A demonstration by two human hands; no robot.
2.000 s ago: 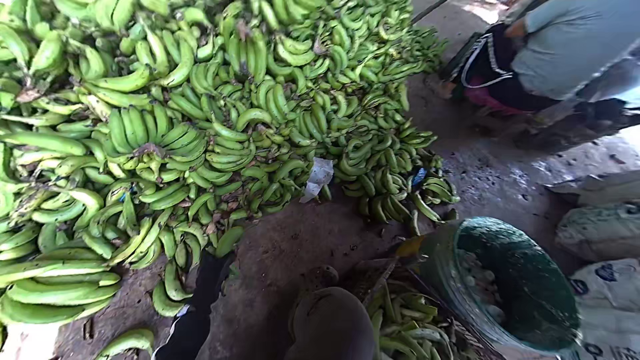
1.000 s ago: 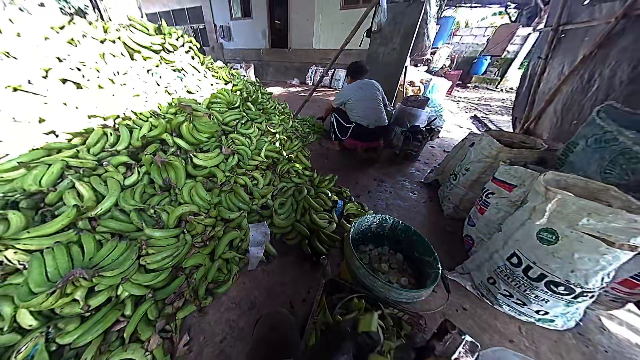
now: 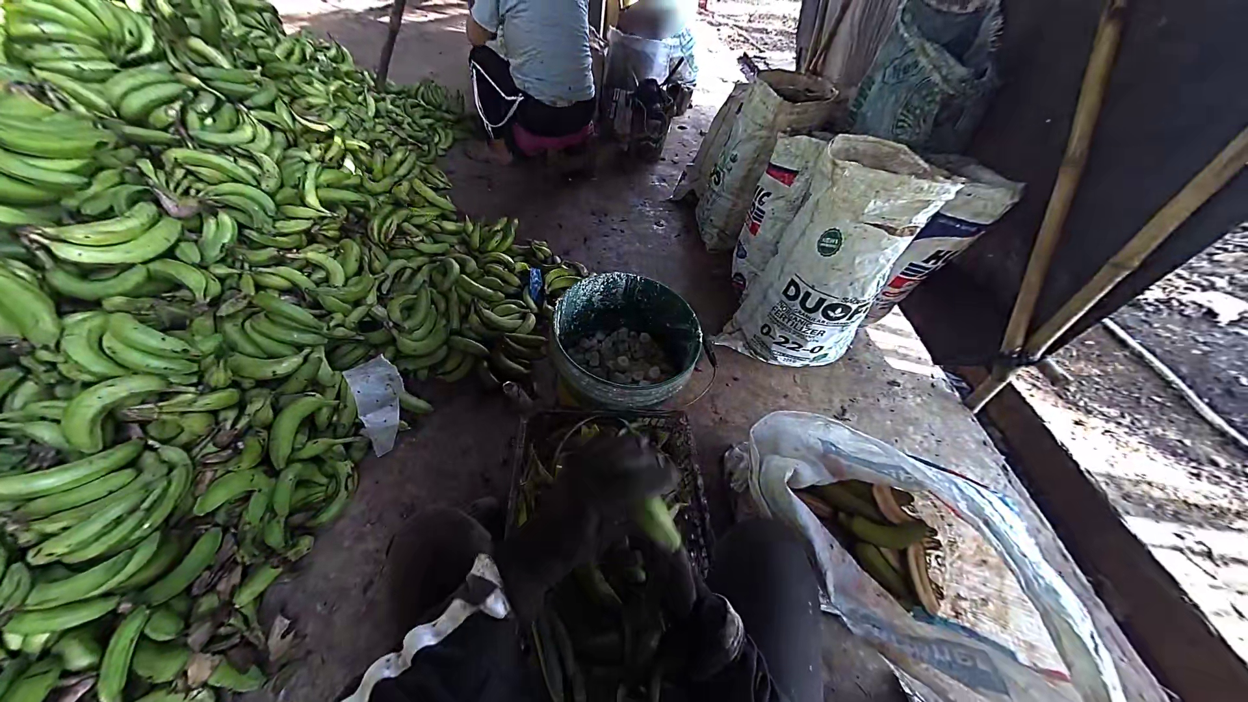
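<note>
Both hands are between my knees, over a dark crate (image 3: 690, 468) of green peels and plantains. My left hand (image 3: 609, 478) is dark and blurred, above a green plantain (image 3: 658, 524); whether its fingers close on something does not show. Lower and to the right, my right hand (image 3: 673, 585) is in deep shadow near the plantain's lower end, its fingers hard to make out. Just beyond the crate stands a green bucket (image 3: 629, 390) with pale round pieces (image 3: 624, 356) inside. To the right lies an open white sack (image 3: 829, 444) holding plantains (image 3: 882, 531).
A large heap of green plantains (image 3: 244, 322) fills the left side, a pale scrap (image 3: 375, 400) at its edge. Fertilizer sacks (image 3: 829, 263) stand back right, near bamboo poles (image 3: 1058, 185). A person (image 3: 541, 58) squats at the back beside the heap.
The view has swung down and right from one second ago, bringing the open white sack with plantains fully into view. My hands now show over the crate.
</note>
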